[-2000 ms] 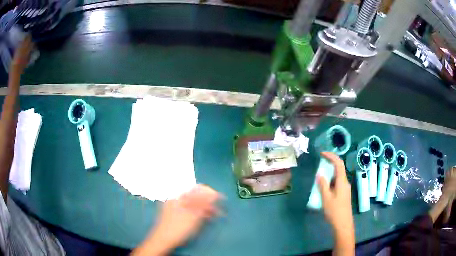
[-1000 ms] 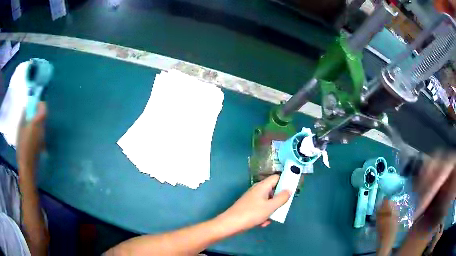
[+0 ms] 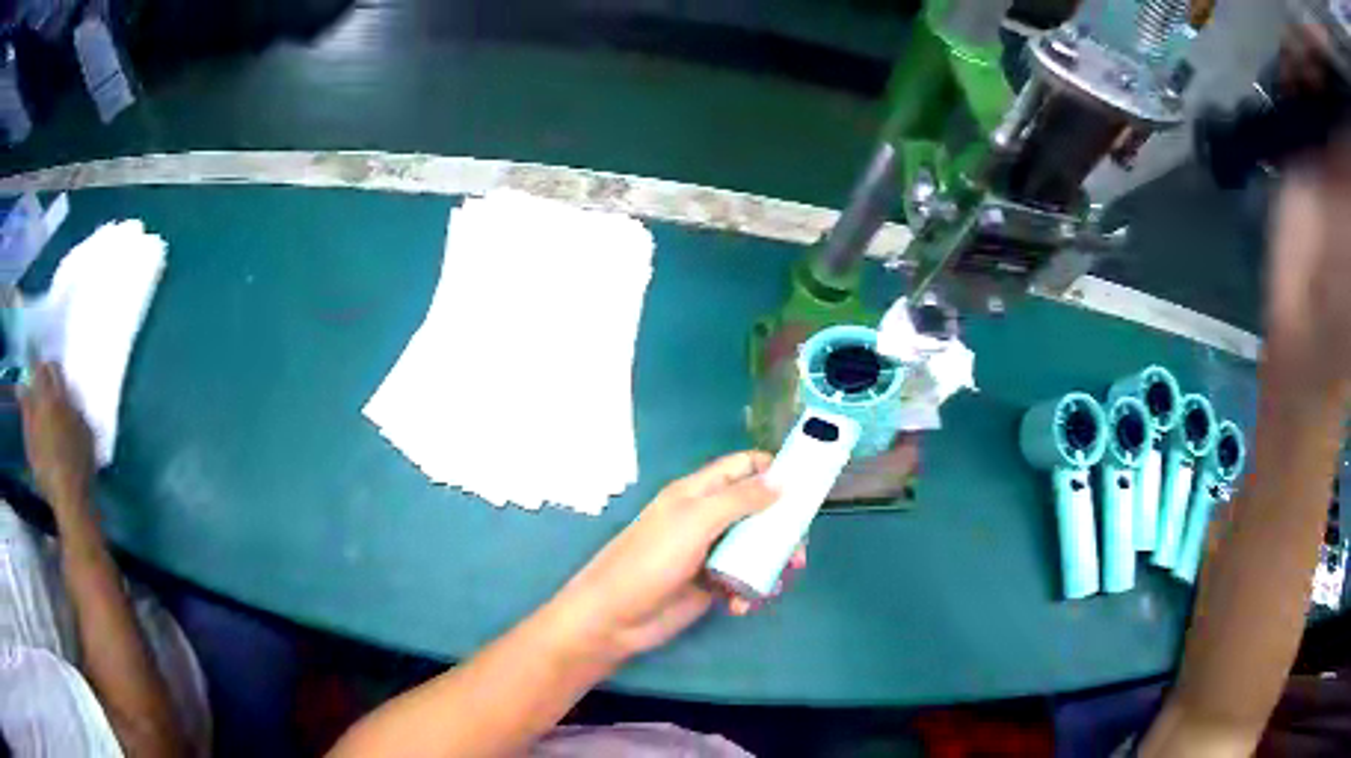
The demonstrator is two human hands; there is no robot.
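My left hand [image 3: 689, 541] is closed around the handle of a turquoise handheld fan [image 3: 793, 496]. The fan's round head is over the press fixture, beside the crumpled white scrap [image 3: 926, 356] at the tip of the press ram. The fan lies face up, its dark centre uncovered. The green press [image 3: 926, 111] stands behind it, and the fan hides much of the base. My right hand [image 3: 1311, 170] is raised at the upper right edge, around the dark grip of the press lever [image 3: 1259, 145]; the hand is partly cut off and blurred.
Several fans [image 3: 1099, 518] stand close together at the right. A fanned stack of white sleeves [image 3: 526, 356] lies left of the press. At the far left another person's hand [image 3: 57, 430] is beside white sleeves [image 3: 116, 304]. A pale edge strip [image 3: 400, 170] runs behind.
My right hand has risen with the lever. The ram tip has come off the fan head, and the fan has moved slightly left in my left hand. More fans show at the right.
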